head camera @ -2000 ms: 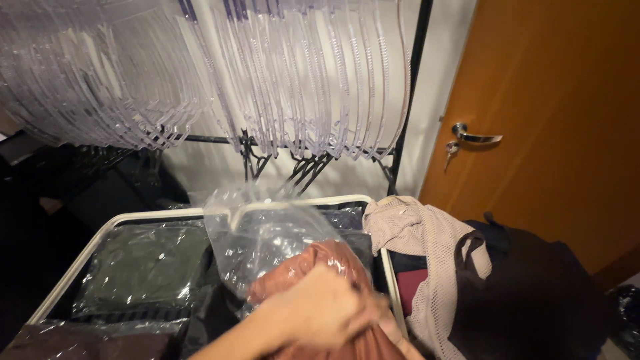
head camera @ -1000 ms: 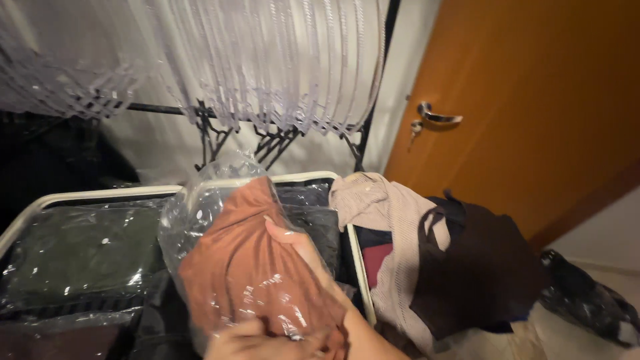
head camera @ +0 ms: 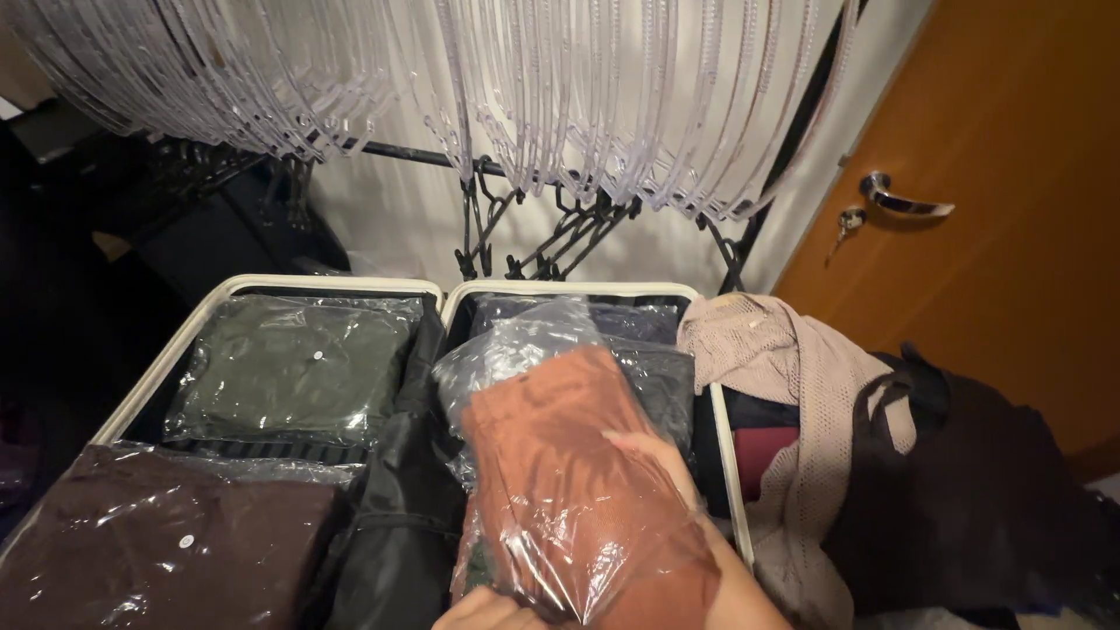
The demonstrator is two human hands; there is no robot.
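A rust-orange folded garment (head camera: 560, 455) lies in a clear plastic bag (head camera: 499, 359), above the right half of an open suitcase (head camera: 569, 287). My right hand (head camera: 665, 472) is inside the bag against the garment's right side, its thumb showing through the film. At the bottom edge my left hand (head camera: 494, 612) grips the bag's near end; most of it is out of frame. Bagged dark garments (head camera: 652, 376) lie beneath the orange one. In the suitcase's left half are a bagged dark green garment (head camera: 297, 367) and a bagged dark brown garment (head camera: 166, 542).
Clear plastic hangers (head camera: 630, 105) hang in rows behind the suitcase, with black hangers (head camera: 569, 236) on a lower rail (head camera: 411, 156). To the right are a beige mesh garment (head camera: 814, 394), dark clothes (head camera: 954, 499) and a wooden door (head camera: 1006, 289) with a handle (head camera: 910, 203) and keys.
Two seconds ago the orange garment was bunched under my hands; now it lies flatter and more upright within the clear bag. My left hand has moved down to the frame's bottom edge.
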